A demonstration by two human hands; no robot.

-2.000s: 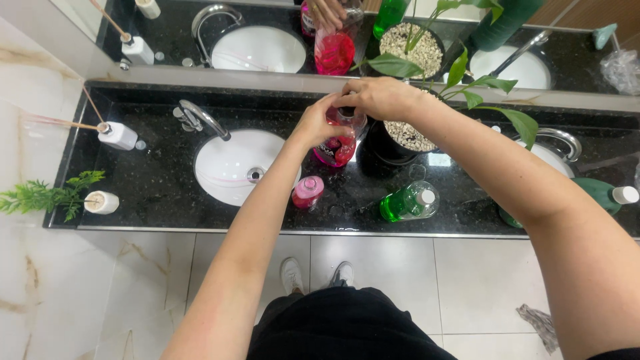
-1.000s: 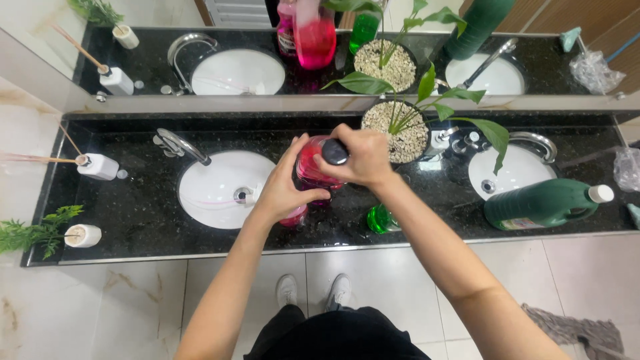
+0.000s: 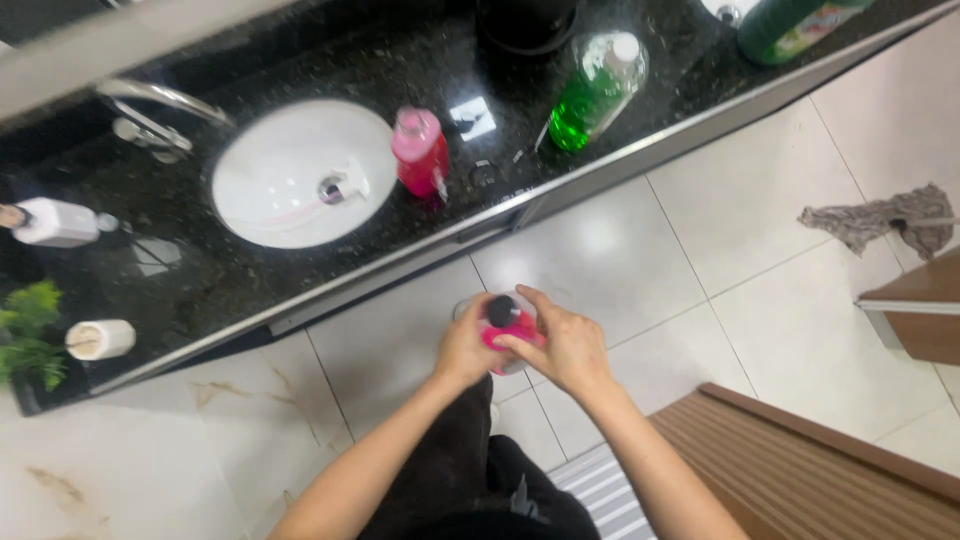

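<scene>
A clear bottle of pink liquid with a black cap is held upright over the floor, in front of my body. My left hand wraps its left side, and my right hand grips its right side, with the thumb across the front. On the black granite counter, a smaller pink bottle stands beside the white basin. In that basin lies a white spray trigger head with a thin tube. A clear bottle of green liquid with a white cap stands farther right, near the counter edge.
A chrome faucet, a white diffuser bottle and a small white pot are on the left. A large green bottle is at the upper right. A grey rag lies on the floor; a brown slatted panel rises at the lower right.
Both hands have brought the black-capped pink bottle from over the counter to over the floor. The view has turned and shifted strongly.
</scene>
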